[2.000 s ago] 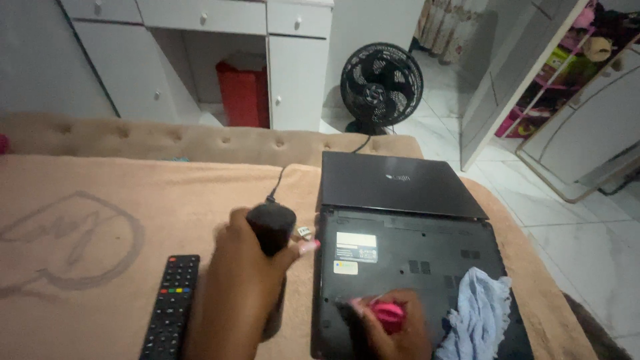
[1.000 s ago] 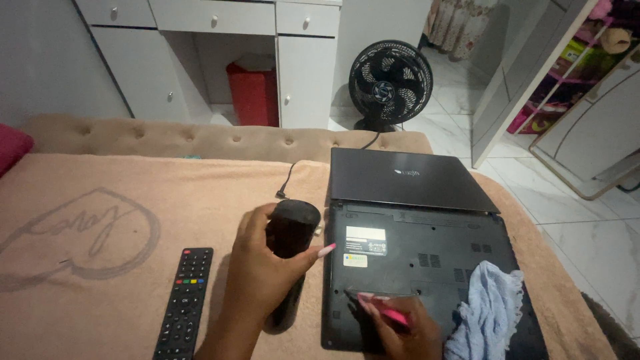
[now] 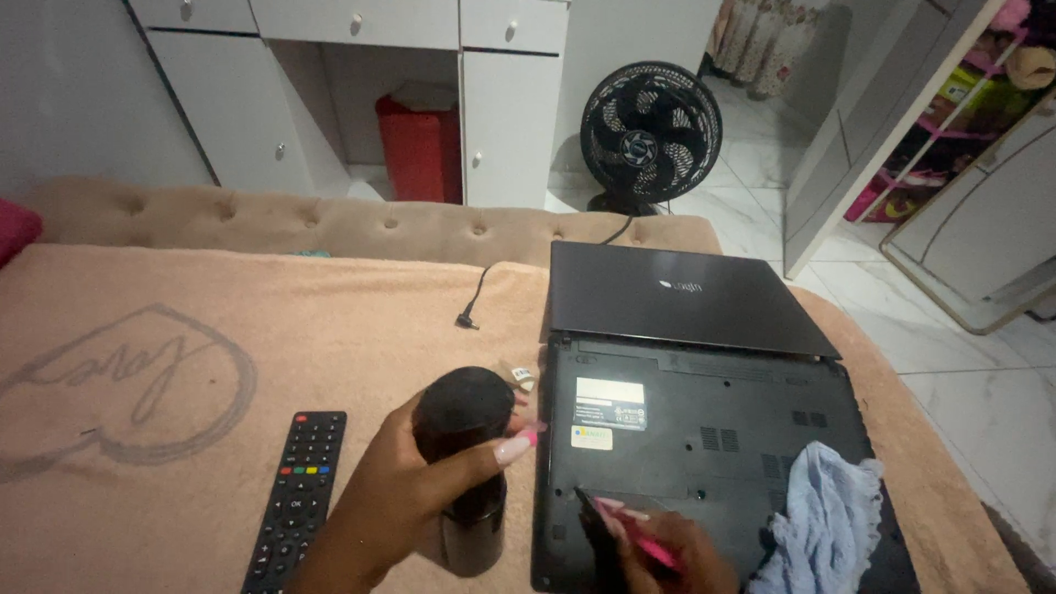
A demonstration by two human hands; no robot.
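My left hand (image 3: pixel 412 478) is wrapped around a dark cylindrical bottle with a black cap (image 3: pixel 466 412), upright beside the laptop's left edge. The black laptop (image 3: pixel 635 462) lies opened out with its underside up and its lid (image 3: pixel 693 289) pointing away. Over the lower left of the underside, my right hand (image 3: pixel 660 544) holds a slim dark tool (image 3: pixel 598 524), its tip at the casing; something pink shows among the fingers, and what it is I cannot tell. A light blue cloth (image 3: pixel 825 520) lies crumpled on the laptop's right part.
A black remote control (image 3: pixel 297 503) lies left of my left hand on the peach blanket (image 3: pixel 396 363). A cable with a barrel plug (image 3: pixel 468 320) rests above the bottle, and a small tag (image 3: pixel 522 377) is near its cap. Beyond the tufted bed edge (image 3: pixel 388 224) stands a black fan (image 3: pixel 652 136).
My left hand stays around the bottle. Between the earlier frames and now, my right hand keeps over the lower left of the laptop's underside, with only small shifts.
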